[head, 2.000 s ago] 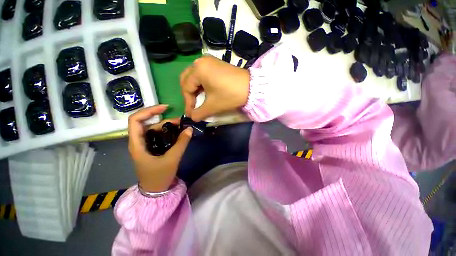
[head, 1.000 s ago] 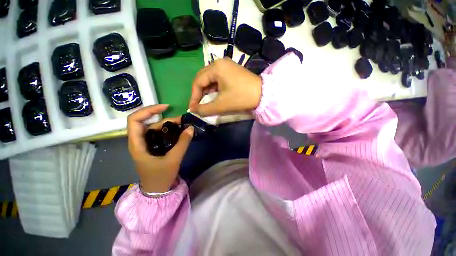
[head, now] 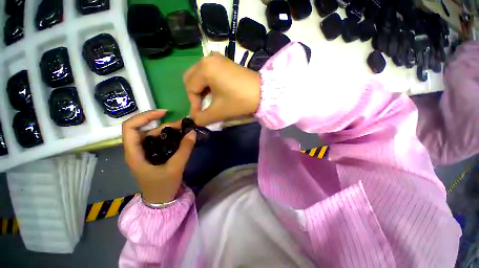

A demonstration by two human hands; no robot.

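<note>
My left hand (head: 157,157) holds a glossy black case (head: 162,145) in its palm, with the fingers and thumb around it. The part of the case near the thumb tip looks raised or opened; its exact shape is blurred. My right hand (head: 220,86) pinches a small white wiping cloth (head: 207,102) at the upper right side of the case. Its fingertips are close to the case; contact is hard to tell. A white tray (head: 137,68) with rows of glossy black cases (head: 115,97) is at the left.
A green mat (head: 168,78) bears two dark cases (head: 149,29). A marker pen (head: 232,26) lies right of it. Loose black cases (head: 251,34) and a large pile (head: 399,36) are on the bench. White empty trays (head: 44,204) are below its edge. Another person's pink sleeve (head: 457,104) is at right.
The right hand has shifted slightly left with the cloth, after moving right between the earlier frames. The left hand and case sit slightly further left. The tray and bench also appear shifted left.
</note>
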